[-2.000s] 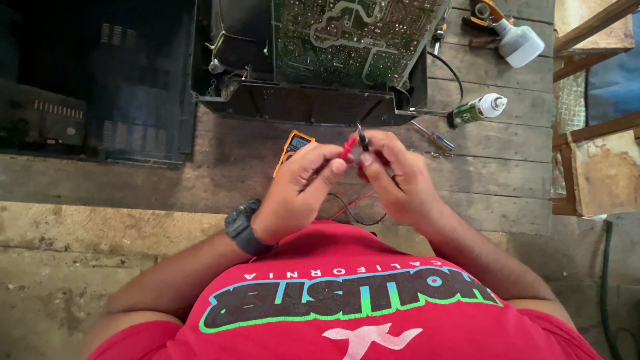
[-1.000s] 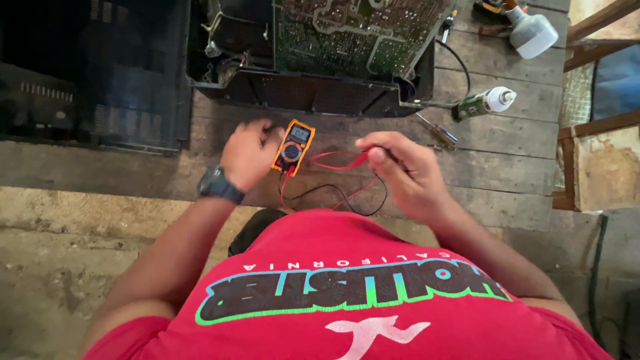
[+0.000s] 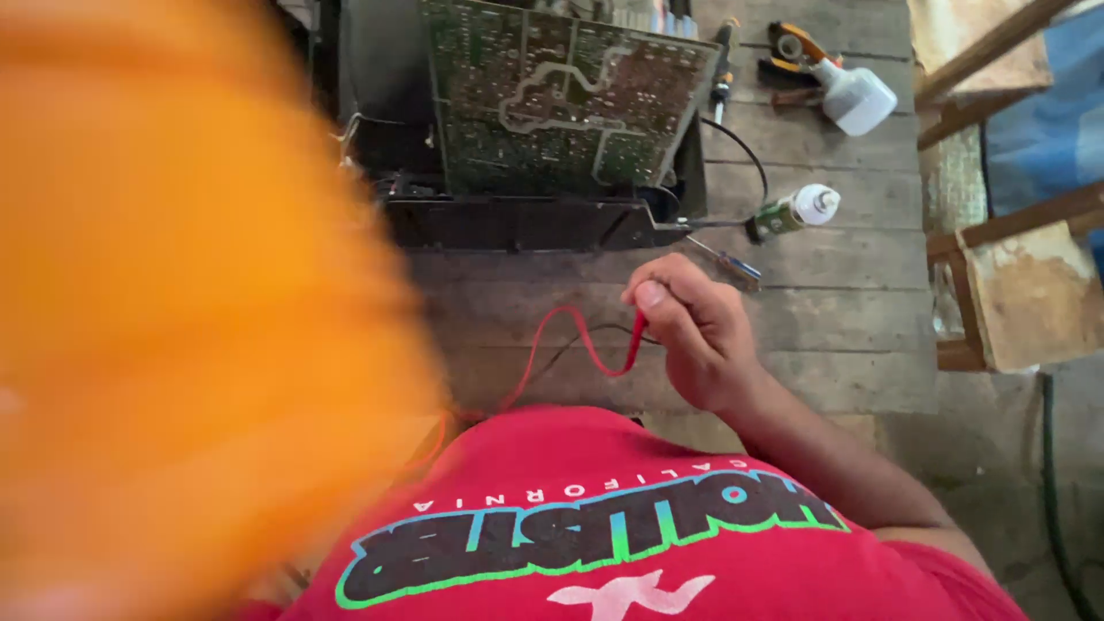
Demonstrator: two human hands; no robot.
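A large blurred orange thing [image 3: 172, 285], the colour of the multimeter's case, fills the left of the view very close to the camera. My left hand is not visible; the orange thing covers that side. My right hand [image 3: 703, 336] is closed around a red test probe [image 3: 636, 338] over the wooden boards, its fingertips pinched together. From the probe a red lead [image 3: 565, 312] loops down toward the shirt. A thin black lead [image 3: 604, 327] runs behind it to the hand; whether the black probe is also held is hidden.
A green circuit board [image 3: 569, 103] stands in a black plastic housing [image 3: 526, 224] beyond my hand. At the right lie a screwdriver [image 3: 740, 267], a spray can [image 3: 789, 213], a white plastic bottle [image 3: 858, 101], orange-handled pliers [image 3: 798, 43] and another screwdriver [image 3: 723, 73]. Wooden frames stand farther right.
The multimeter, on the boards beside my left hand a second ago, no longer shows there; a blurred orange thing now fills the left. My left hand has left view. My right hand still holds a probe.
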